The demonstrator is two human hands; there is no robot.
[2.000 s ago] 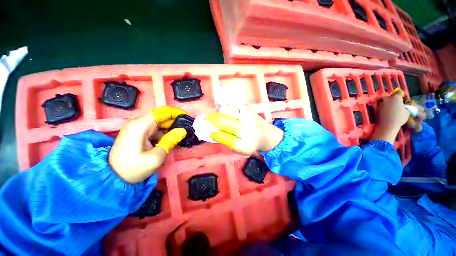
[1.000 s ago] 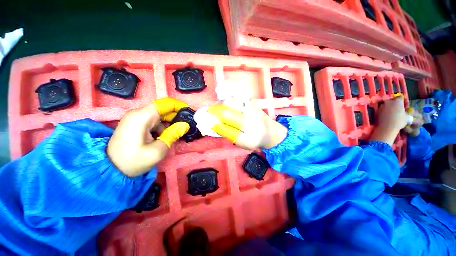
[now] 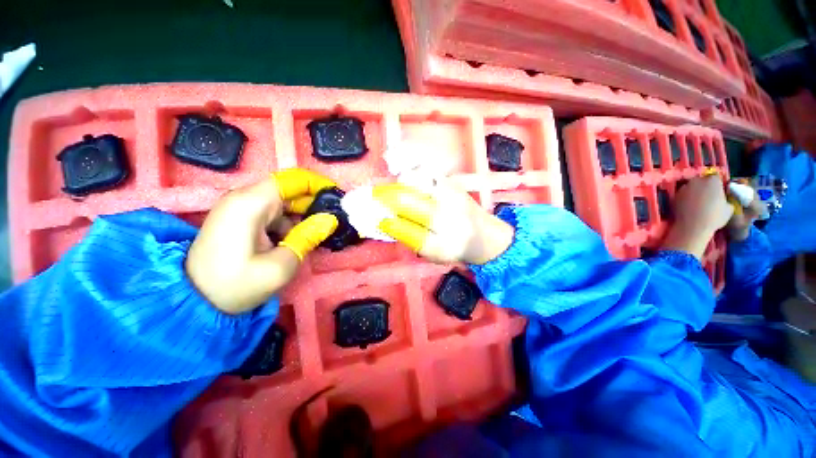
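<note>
My left hand (image 3: 255, 241), with yellow finger cots, grips a small black unit (image 3: 336, 220) by its edge above the middle of the pink foam tray (image 3: 300, 277). My right hand (image 3: 434, 219), also with yellow finger cots, holds a white wiping cloth (image 3: 365, 213) against the right side of that unit. The cloth and my fingers hide part of the unit's face. More of the white cloth shows above my right hand. Other black units (image 3: 338, 138) lie singly in tray pockets around my hands.
Stacked pink foam trays (image 3: 555, 63) stand behind at the upper right. A neighbour's tray (image 3: 582, 148) with black units lies to the right, with a neighbour's hand (image 3: 698, 210) and blue sleeves over it. A white wipe (image 3: 16, 64) lies on the dark green bench at the far left.
The view has shifted slightly, so the tray sits higher and further left. Both hands stay at the held unit, with the cloth still against it. The neighbour's hands have moved a little.
</note>
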